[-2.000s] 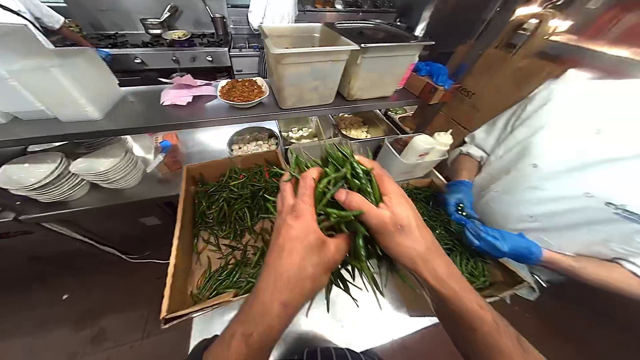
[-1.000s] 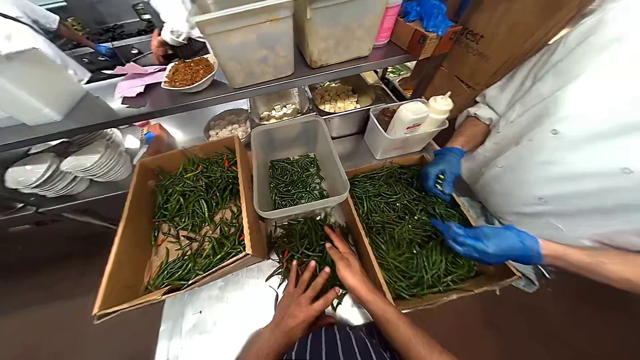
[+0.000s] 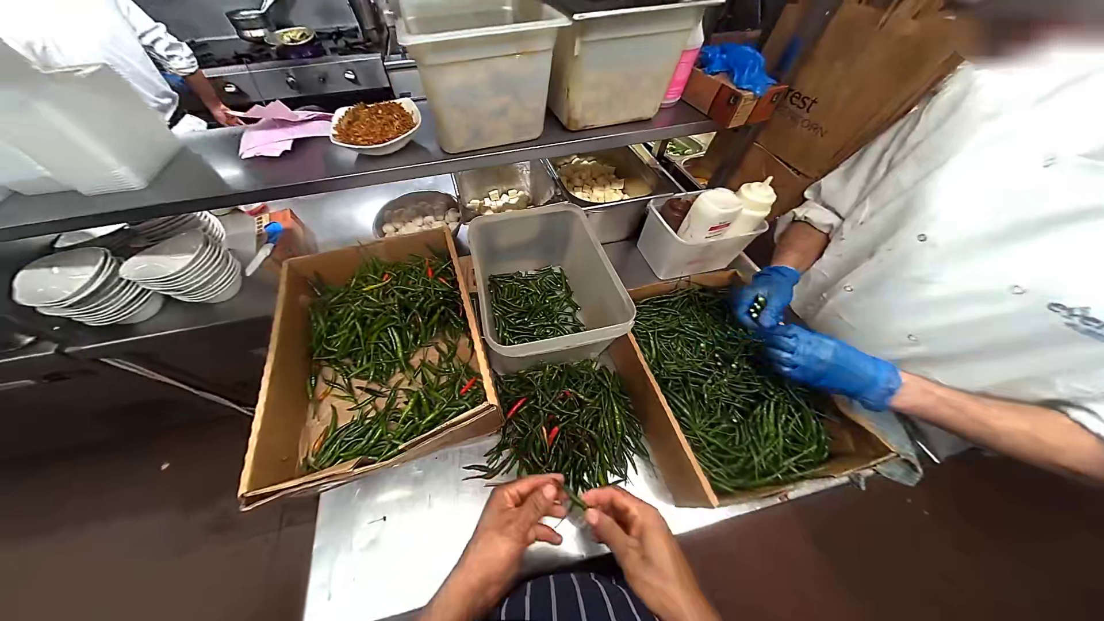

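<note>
A green chilli (image 3: 573, 498) is pinched between the fingertips of my left hand (image 3: 517, 522) and my right hand (image 3: 634, 530), low over the steel table's near edge. Just beyond them lies a loose pile of green chillies (image 3: 573, 423) with a few red ones. Behind the pile stands a translucent plastic tub (image 3: 556, 341) with more green chillies inside. To its left is a cardboard box (image 3: 267, 405) partly filled with chillies; to its right, another cardboard box (image 3: 668, 431) is heaped with them.
At the right a co-worker's blue-gloved hands (image 3: 828, 362) are over the right box. A white caddy (image 3: 690, 250) holds squeeze bottles. Stacked white bowls (image 3: 185, 267) stand at the left. A steel shelf (image 3: 293, 177) crosses above the back, bearing large tubs (image 3: 487, 95). Another person is near the stove.
Both hands held a large bunch of chillies two seconds ago, then rested on the pile in front of the tub. Now they have drawn back toward me with one chilli between them.
</note>
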